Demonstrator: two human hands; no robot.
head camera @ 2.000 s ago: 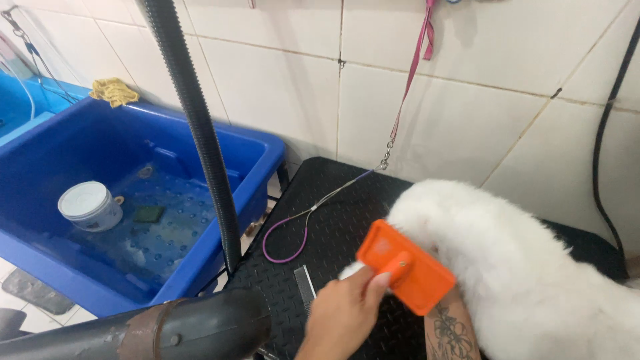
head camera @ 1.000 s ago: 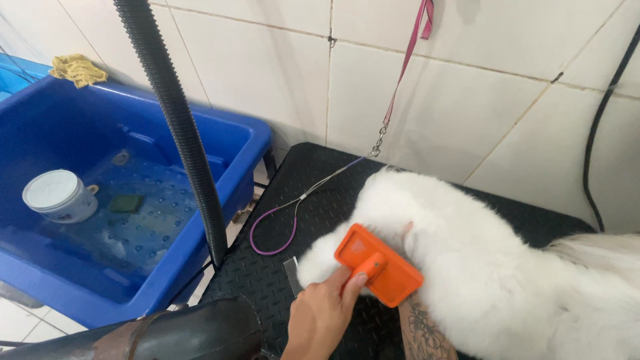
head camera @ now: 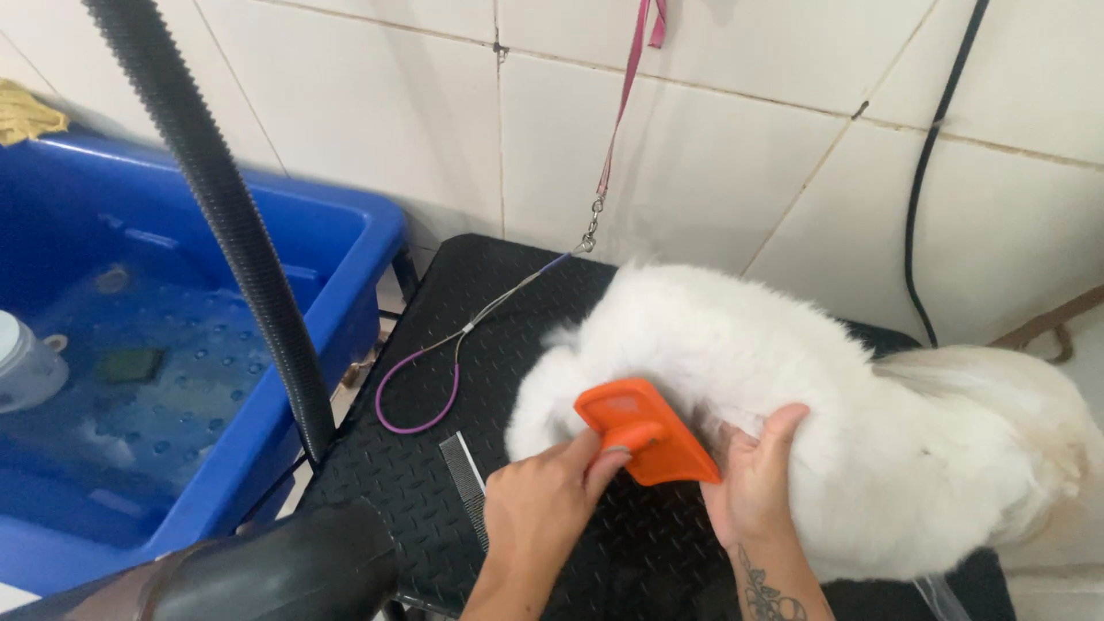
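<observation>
A white fluffy dog [head camera: 742,345] is on the black textured grooming table [head camera: 371,483], its head toward the right. My left hand [head camera: 543,500] grips the handle of an orange slicker brush [head camera: 651,435], whose face is turned to the fur of the dog's hindquarters. Its bristles are hidden. My right hand [head camera: 759,474], below a tattooed forearm, rests against the dog's underside just right of the brush, thumb raised, fingers partly hidden in the fur. A metal comb [head camera: 466,487] lies on the table beside my left hand.
A purple grooming loop [head camera: 418,392] lies on the table, clipped to a pink strap [head camera: 634,78]. At left is a blue tub [head camera: 345,267] with water, a white-lidded container [head camera: 26,371] and a green sponge [head camera: 129,365]. A ribbed hose [head camera: 233,224] and black nozzle [head camera: 276,565] stand near.
The brush has moved down the dog's rear with my left hand. My right hand, earlier mostly hidden behind the brush, now shows beside it. The view has shifted toward the right.
</observation>
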